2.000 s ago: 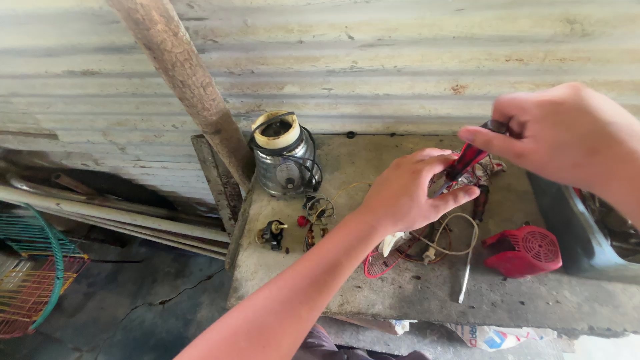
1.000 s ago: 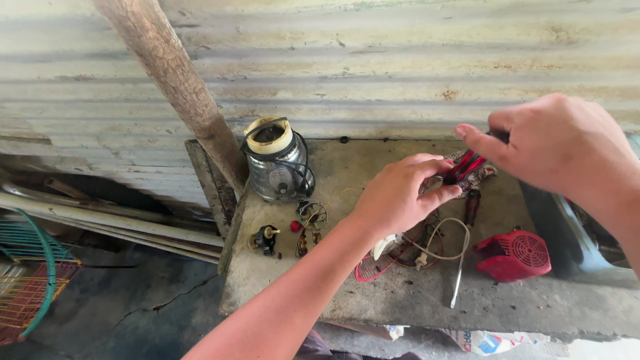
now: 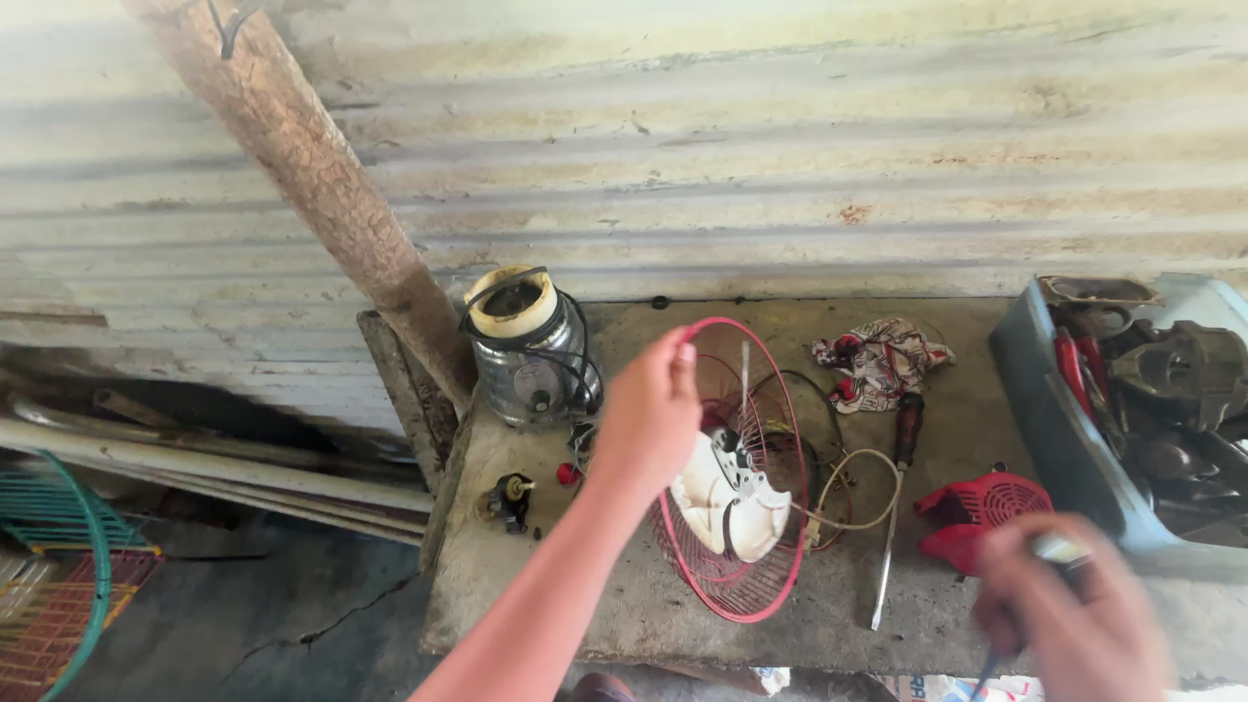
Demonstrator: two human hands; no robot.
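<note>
My left hand (image 3: 648, 419) grips the upper rim of a pink wire fan guard (image 3: 801, 468), which is tilted up off the bench. A white plastic fan part with a metal bracket (image 3: 731, 497) sits in the guard. My right hand (image 3: 1082, 614), blurred at the lower right, is closed around a dark-handled tool (image 3: 1058, 551) whose kind I cannot tell. Near it lies a red vented plastic cover (image 3: 994, 507). A screwdriver with a long metal shaft (image 3: 887, 556) rests right of the guard, beside a beige cable (image 3: 882, 453). Behind it is a crumpled patterned cloth (image 3: 882, 363).
On the concrete bench (image 3: 604, 624), a metal pot-like appliance with a black cord (image 3: 531, 380) stands at the left, near a small motor-like part (image 3: 507, 502). A blue bin (image 3: 1072, 439) of tools and parts stands right. A wooden post (image 3: 331, 185) leans beside the corrugated wall (image 3: 682, 146).
My left hand has taken hold of the fan guard and raised its rim. My right hand has moved from above the cloth area down to the lower right. Red-handled pliers now show in the bin.
</note>
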